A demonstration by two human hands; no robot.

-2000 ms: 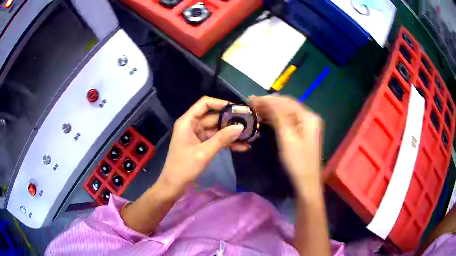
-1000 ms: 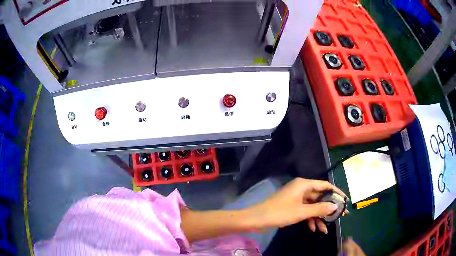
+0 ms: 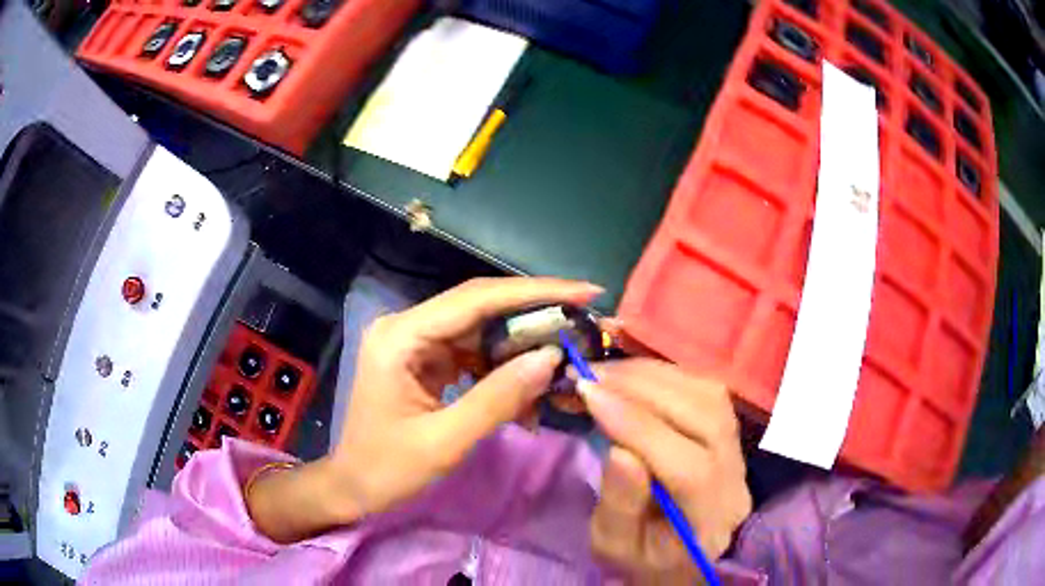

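My left hand (image 3: 447, 395) holds a round black watch case (image 3: 521, 334) between thumb and fingers, in front of my lap. A pale rectangle (image 3: 536, 323) shows on the case's upper face. My right hand (image 3: 665, 441) holds a thin blue stick (image 3: 684, 532) like a pencil. The stick's tip is at the case's face, close to my left thumb and the pale rectangle. The fingers cover the lower part of the case.
The press panel (image 3: 126, 355) is at left, with a small red tray (image 3: 296, 378) beside it. A ringed-unit tray (image 3: 300, 112), paper (image 3: 430, 97), yellow tool (image 3: 479, 145) and blue box (image 3: 573, 29) lie beyond. A red tray (image 3: 716, 275) with a white strip (image 3: 846, 218) is at right. Another person's arm (image 3: 1014, 504) shows lower right.
The view has swung from the press back to the right tray. My right hand has come up to the case and now holds the blue stick, which lay on the mat two seconds ago.
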